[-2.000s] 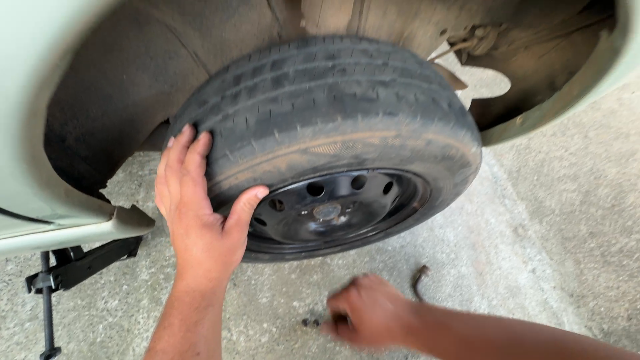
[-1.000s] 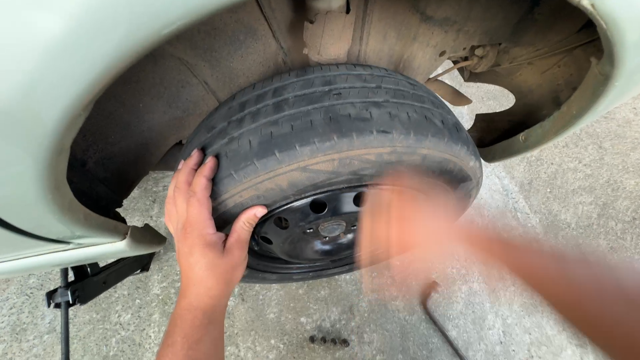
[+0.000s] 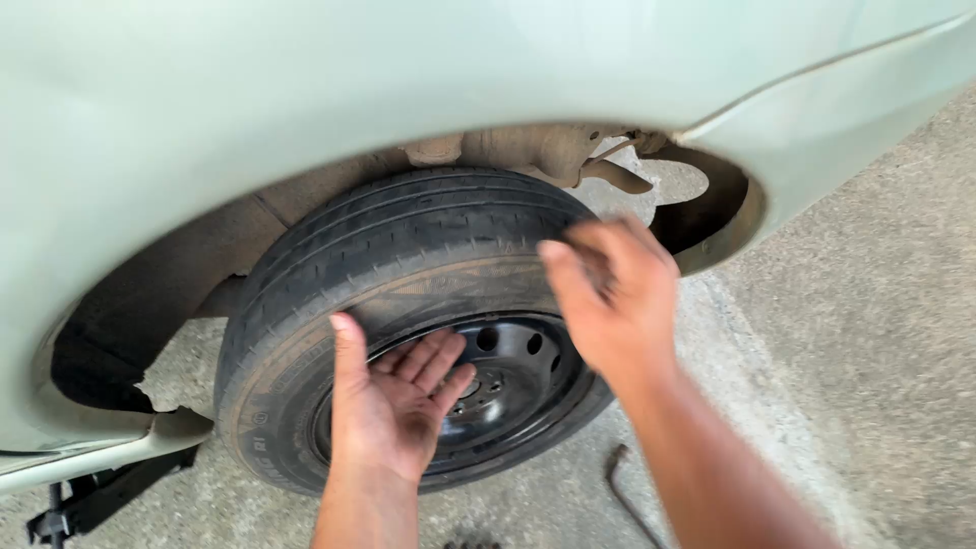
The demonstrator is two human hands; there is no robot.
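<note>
A car wheel with a worn black tire (image 3: 427, 229) and a black steel rim (image 3: 511, 381) stands tilted in the wheel arch. My left hand (image 3: 404, 404) is palm up with fingers spread, in front of the rim's left part, its thumb near the sidewall; it holds nothing. Blurred by motion, my right hand (image 3: 618, 290) is at the tire's upper right edge with its fingers curled; whether it touches the rubber or holds something small, I cannot tell. Bolt holes show around the hub centre, with no nut plainly visible on them.
The pale green car body (image 3: 381, 69) overhangs the wheel. A black jack (image 3: 114, 496) supports the sill at lower left. On the concrete lie a bent metal wrench (image 3: 629, 496) and several small dark nuts (image 3: 473, 545) at the bottom edge.
My left hand has left the tire's left edge and turned palm up before the rim. My right hand, low over the ground two seconds ago, is now at the tire's upper right. The view has shifted.
</note>
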